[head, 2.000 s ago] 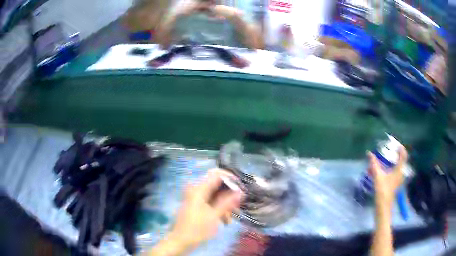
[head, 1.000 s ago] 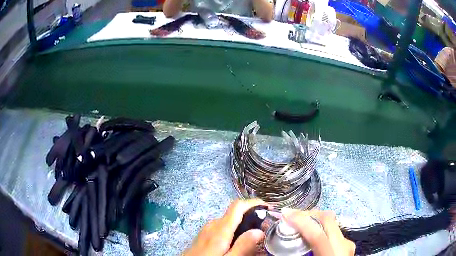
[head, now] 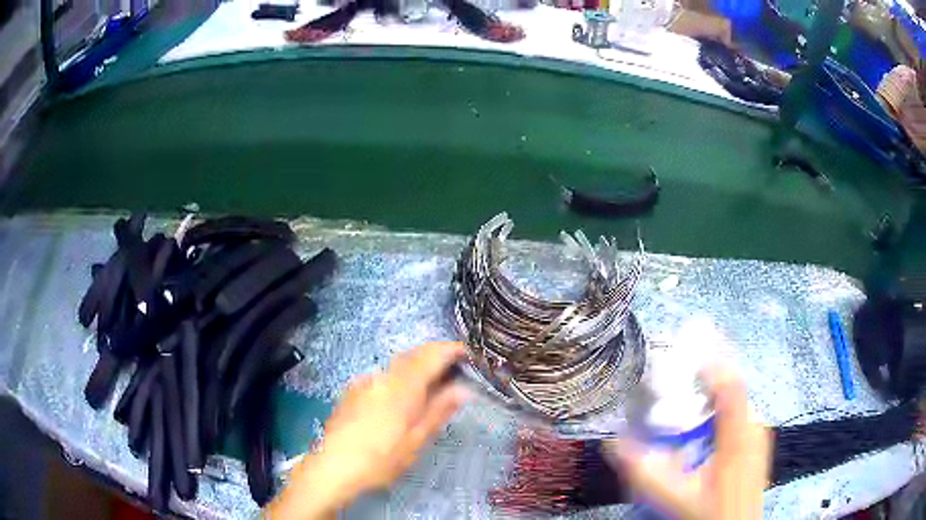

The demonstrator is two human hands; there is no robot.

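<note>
My left hand (head: 381,421), blurred, is curled around a dark piece (head: 447,378) that looks like the end of a black sleeve; most of it is hidden by the fingers. My right hand (head: 726,447) grips a white and blue aerosol can (head: 675,411), also blurred, right of the steel strips. The nested C-shaped steel strips (head: 553,350) lie on the bench between and beyond my hands, with whitish clear tips. A pile of black sleeves (head: 203,335) lies at the left.
A black wire bundle (head: 833,452) with red-copper ends (head: 533,467) lies behind the can. A blue stick (head: 841,353) and a dark rounded mass (head: 888,345) lie at the right. One black sleeve (head: 612,199) is on the green belt (head: 335,152).
Compared with one second ago, my hands have moved apart. The can has moved right, away from the piece in my left hand, and my left hand has shifted left. The view has tilted down slightly.
</note>
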